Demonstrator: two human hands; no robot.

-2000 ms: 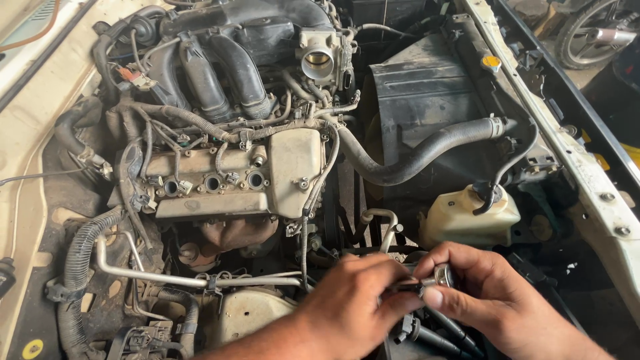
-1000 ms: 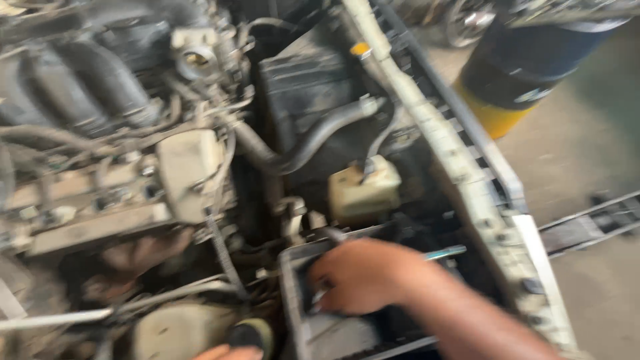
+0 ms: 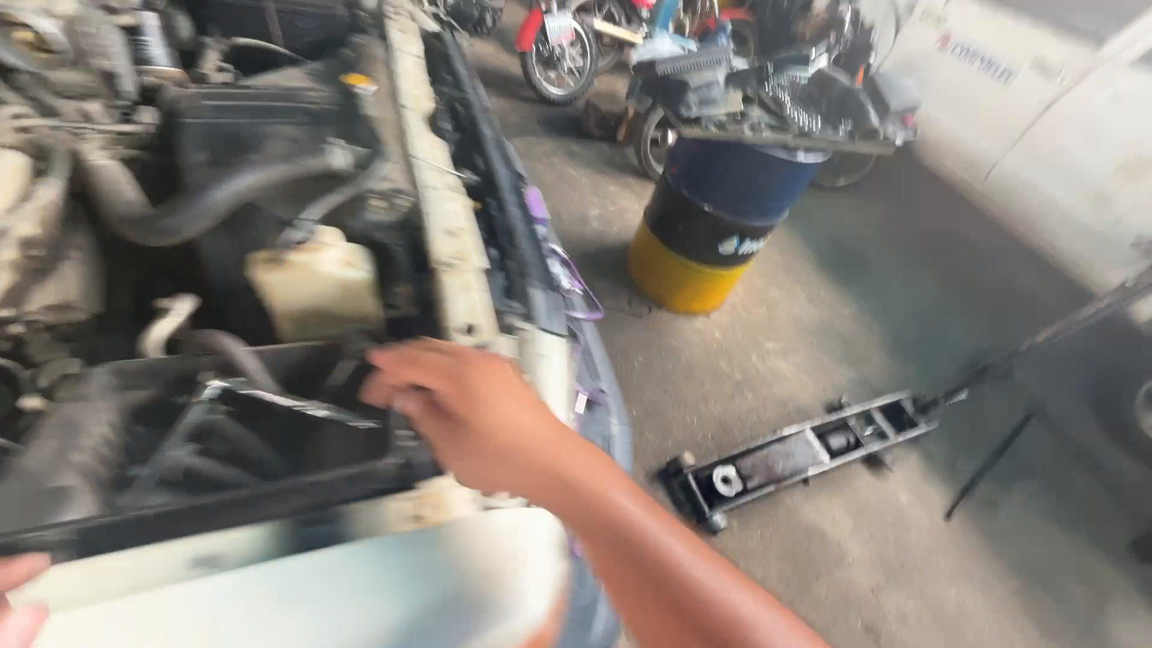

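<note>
My right hand (image 3: 463,409) is at the right end of a black plastic tray (image 3: 270,490) in the engine bay, its fingers bent near the tray's far right corner. Blur hides whether the fingers hold anything. Metal hand tools (image 3: 297,402) lie in the tray, just left of that hand. At the lower left edge of the view, only fingertips of my left hand (image 3: 22,594) show, near the tray's front side; what they hold is out of sight. Beyond the tray stands a whitish plastic reservoir (image 3: 315,283), with a thick black hose (image 3: 171,211) to its left.
The car's front crossmember (image 3: 441,198) runs along the right of the engine bay. On the floor beyond lie a trolley jack (image 3: 810,450) and a steel drum (image 3: 706,225) with parts on top. Motorcycles (image 3: 558,54) stand behind, near a pale vehicle panel (image 3: 1008,99).
The view has swung right. My hands were together over the engine bay two seconds ago; they are now apart. My right hand has moved from inside the tray to its right end.
</note>
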